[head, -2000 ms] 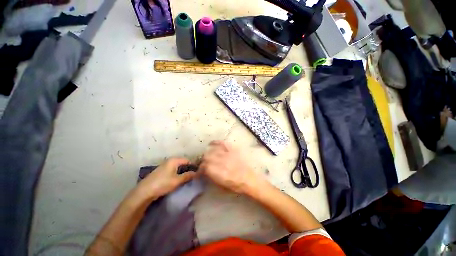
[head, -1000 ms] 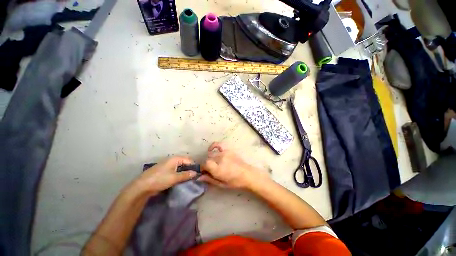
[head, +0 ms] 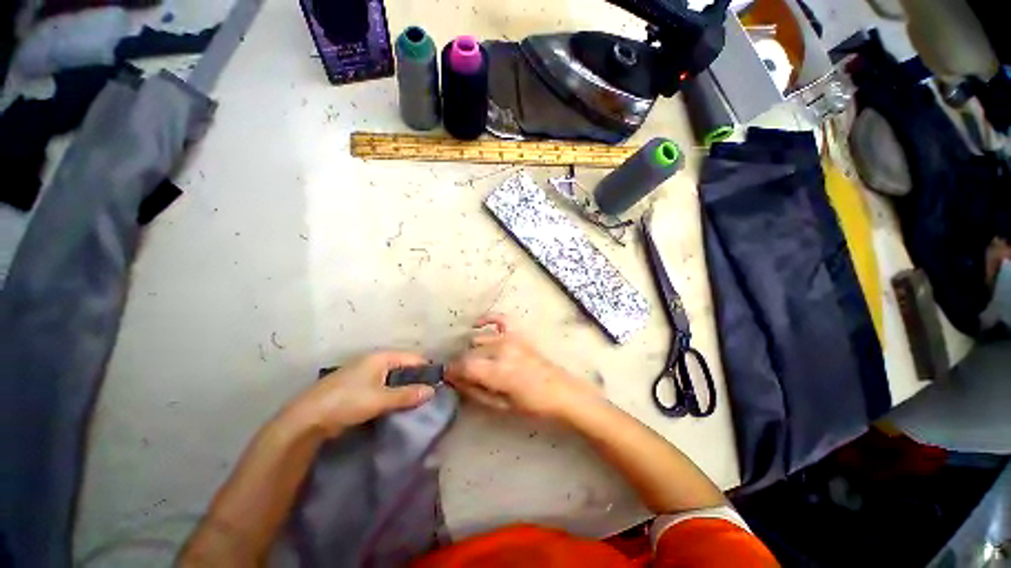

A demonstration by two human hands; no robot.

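Note:
A grey garment piece (head: 383, 472) hangs from the hands toward the near table edge. Its darker folded end (head: 415, 376) shows between the fingers. My left hand (head: 360, 395) grips this fold between thumb and fingers. My right hand (head: 499, 372) pinches at the fold's right end, its fingertips close to the left hand's. A fine strand of thread (head: 497, 291) shows faintly above the right hand. A needle cannot be made out.
Beyond the hands lie a speckled board (head: 568, 257), black shears (head: 678, 333), a wooden ruler (head: 488, 149), thread cones (head: 465, 89), an iron (head: 588, 83) and a phone (head: 347, 39). A long grey piece (head: 78, 266) lies left, a dark garment piece (head: 787, 311) right.
Both hands stay at the fold with small finger movements. More of the dark fold shows between the left fingers than two seconds ago. The view has shifted slightly.

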